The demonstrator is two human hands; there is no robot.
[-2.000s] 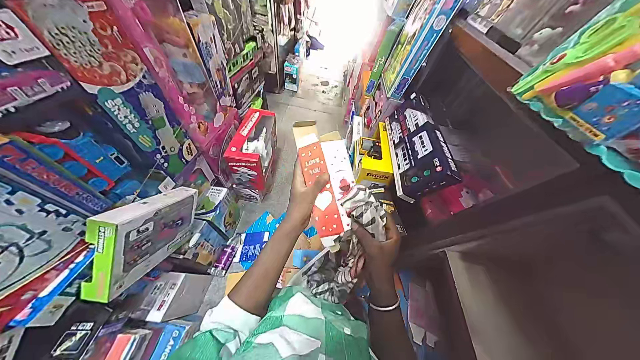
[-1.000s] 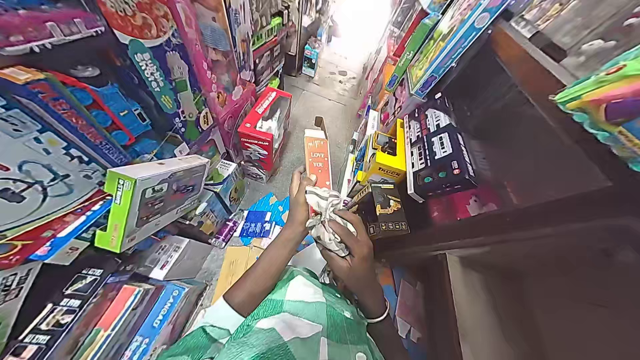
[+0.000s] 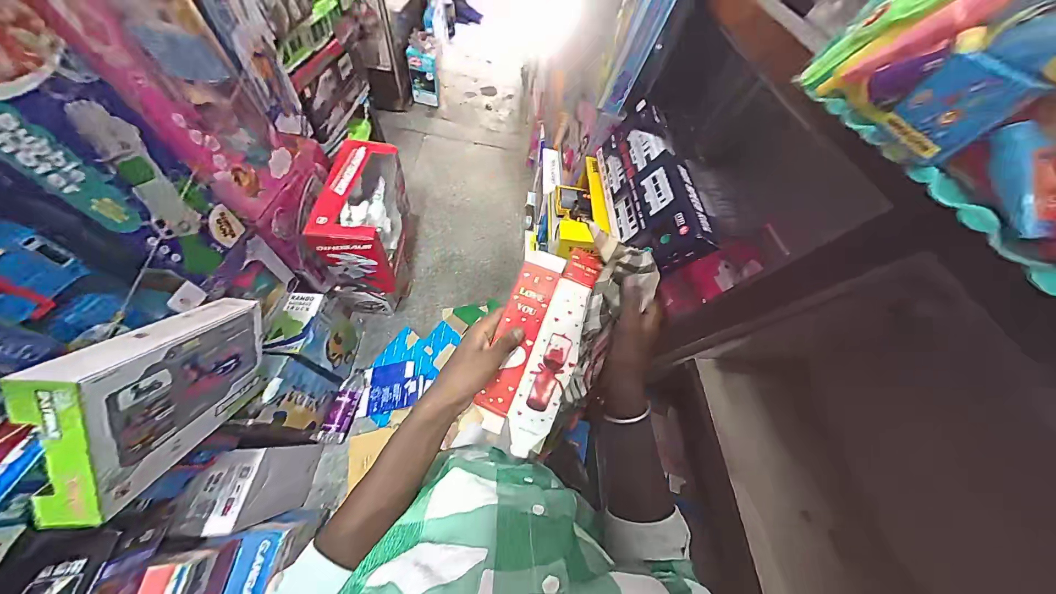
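Note:
My left hand (image 3: 483,351) grips the left edge of a tall red and white cardboard gift box (image 3: 546,351), thumb across its red face. The box is printed with small hearts and a red figure, and it stands tilted in front of my chest. On its right side, my right hand (image 3: 631,338) holds a crumpled checked cloth (image 3: 619,280) against or just beside the box. Part of the cloth hangs down behind the box's right edge. Whether my right fingers also touch the box cannot be seen.
A red toy box (image 3: 359,223) stands on the floor ahead. Yellow (image 3: 577,231) and black (image 3: 660,198) toy boxes are at the right, by a dark shelf edge (image 3: 792,272). A white and green toy box (image 3: 140,404) and stacked boxes lie at the left. The floor aisle (image 3: 462,181) runs forward.
The box was shown narrow side on with the cloth over its lower part a second ago; now its wider faces show, and the cloth is at its right side.

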